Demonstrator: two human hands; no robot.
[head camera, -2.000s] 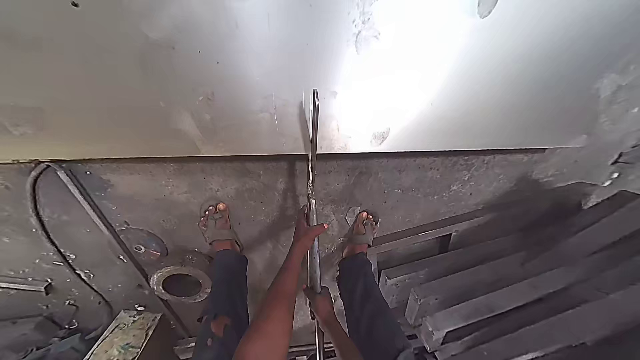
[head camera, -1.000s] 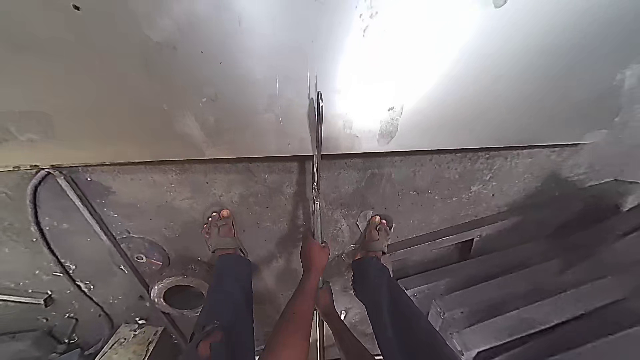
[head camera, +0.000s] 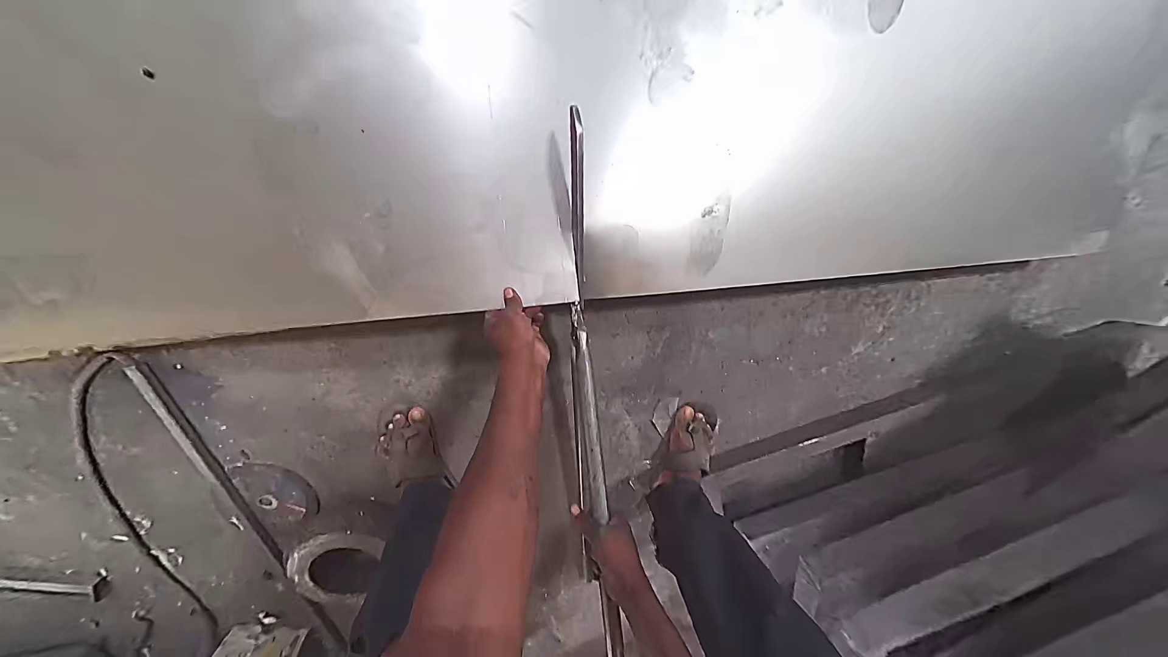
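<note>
A large shiny metal sheet (head camera: 411, 182) spans the upper part of the view. Long-handled metal shears (head camera: 578, 182) point away from me, one blade lying over the sheet and the pivot just below its near edge; the lower blade is hidden. My left hand (head camera: 518, 327) pinches that edge just left of the shears, thumb on top and fingers underneath. Lower down, between my legs, my right hand (head camera: 610, 540) is closed around the shears' handles. A short slit seems to run from the sheet's edge at the blades.
Several metal bars or beams (head camera: 958, 538) lie at the right. At the left are a hose (head camera: 96, 465), a long metal bar (head camera: 201, 456), a grinding disc (head camera: 274, 491) and a metal ring (head camera: 301, 557). My sandalled feet (head camera: 415, 447) stand on the rough floor.
My left hand has left the shears' handles and moved forward to the sheet's edge. My right hand stays on the handles. The sheet's edge now sits nearer the shears' pivot.
</note>
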